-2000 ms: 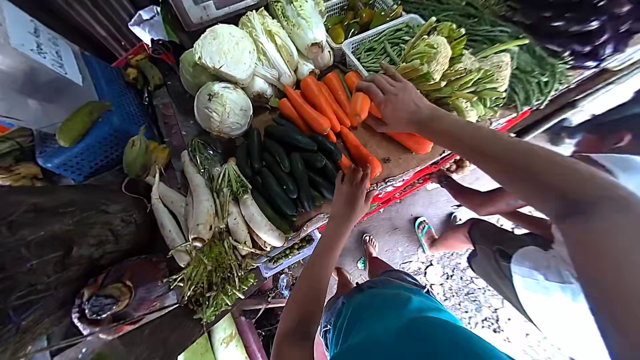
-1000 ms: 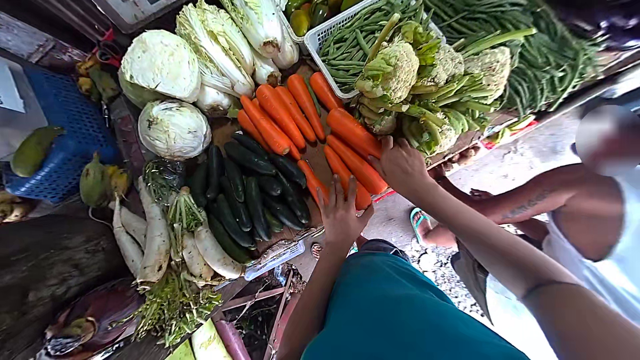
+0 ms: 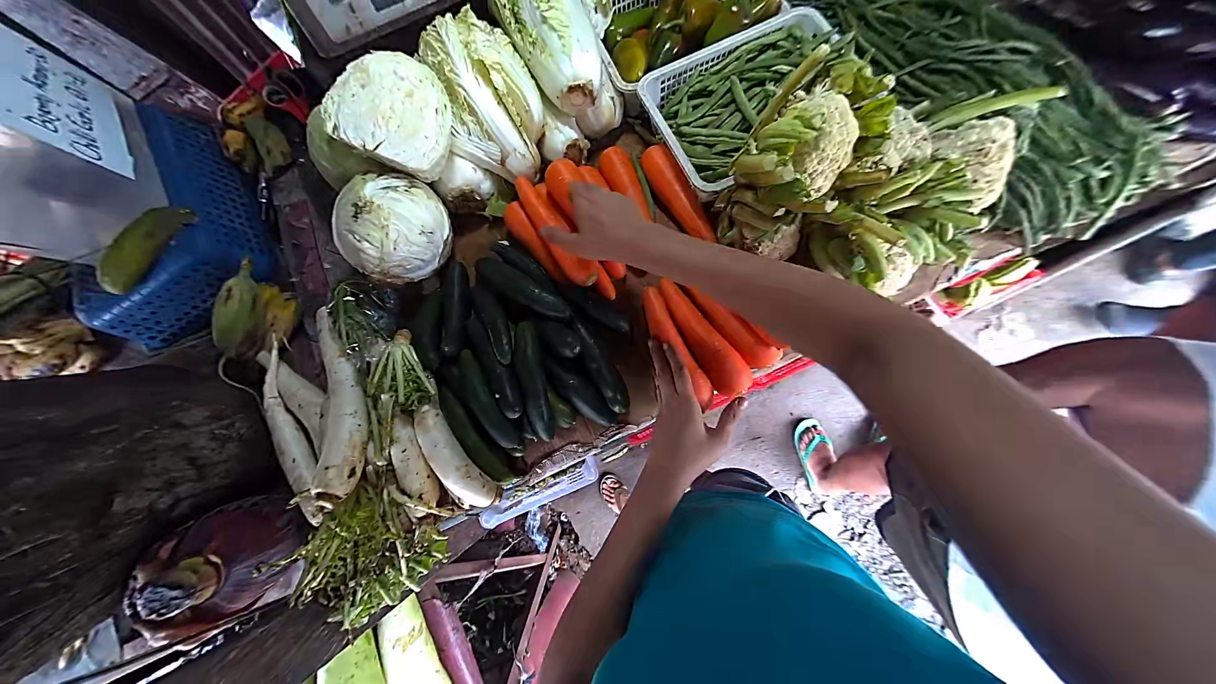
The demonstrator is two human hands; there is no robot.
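Note:
Orange carrots (image 3: 705, 338) lie in two groups on a wooden stall table. My right hand (image 3: 600, 226) reaches over the upper group with its fingers on the carrots there; whether it grips one I cannot tell. At the front edge, my left hand (image 3: 686, 410) rests its spread fingers against the near ends of the lower group and holds nothing. Dark green cucumbers (image 3: 532, 366) are piled just left of the carrots. Cabbages (image 3: 391, 226) and napa cabbages (image 3: 480, 90) lie behind them.
White radishes (image 3: 340, 418) lie at the left, near a blue plastic basket (image 3: 176, 228). Green beans fill a white plastic basket (image 3: 665, 123) beside cauliflowers (image 3: 822, 142). Long beans (image 3: 1054, 142) lie farther right. Another person (image 3: 1102, 399) stands close on the right.
My right hand has moved left from the carrots near the cauliflowers to the upper group by the cabbages. My left hand has shifted to the near ends of the lower carrots.

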